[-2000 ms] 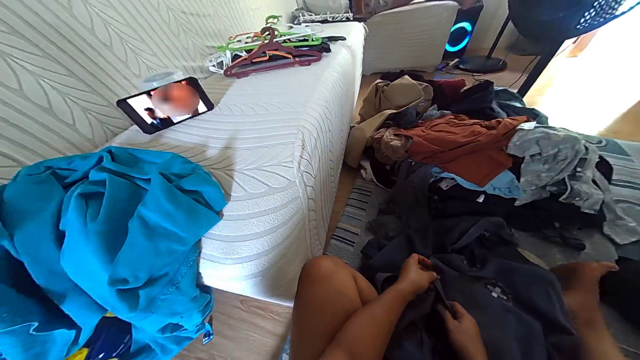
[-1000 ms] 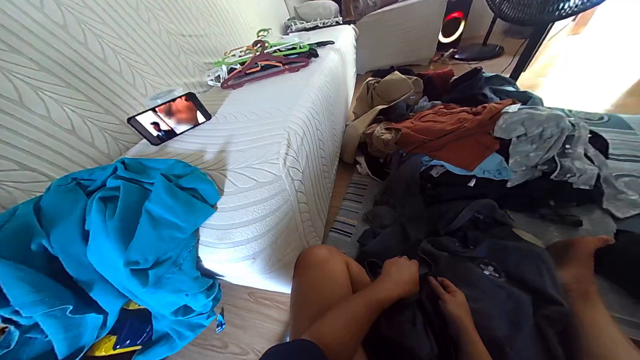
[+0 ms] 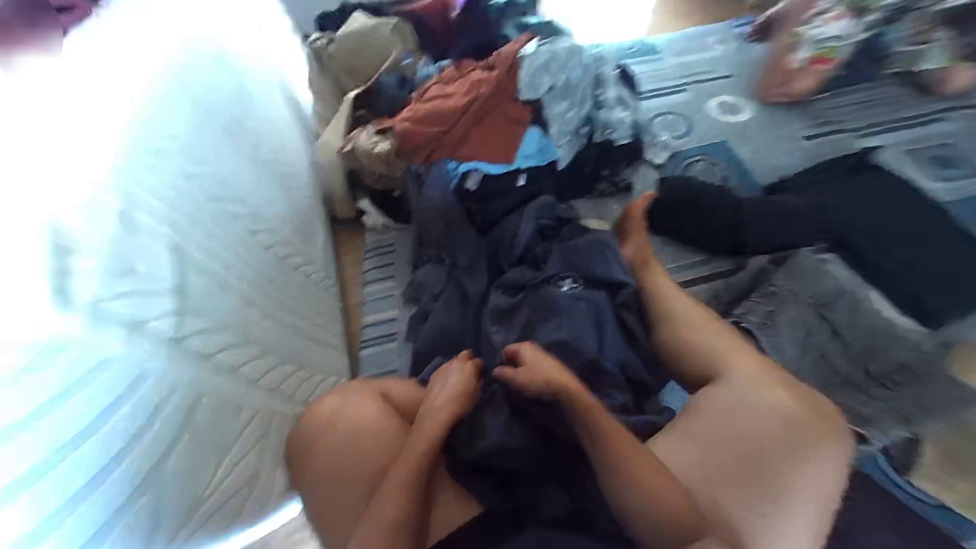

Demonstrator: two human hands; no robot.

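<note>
A dark navy garment (image 3: 568, 320) with a small pale emblem lies spread between my bare legs on the rug. My left hand (image 3: 455, 383) grips its fabric with the fingers curled in. Close on the right, my right hand (image 3: 536, 370) pinches the same cloth, thumb and forefinger together. A narrow gap separates the two hands. Motion blur hides the exact part of the garment held. Its far end reaches toward a heap of clothes, where a rust-orange garment (image 3: 465, 114) lies beside a grey patterned one (image 3: 560, 88).
A sofa or bed with a white textured cover (image 3: 229, 252) stands along the left. Black clothing (image 3: 854, 221) and a grey garment (image 3: 839, 328) lie right of my leg on the patterned rug (image 3: 686, 69). Another person's foot (image 3: 789, 80) is at the upper right.
The view has swung right and down, bringing the black and grey clothes at the right into sight. Both hands remain at the dark garment.
</note>
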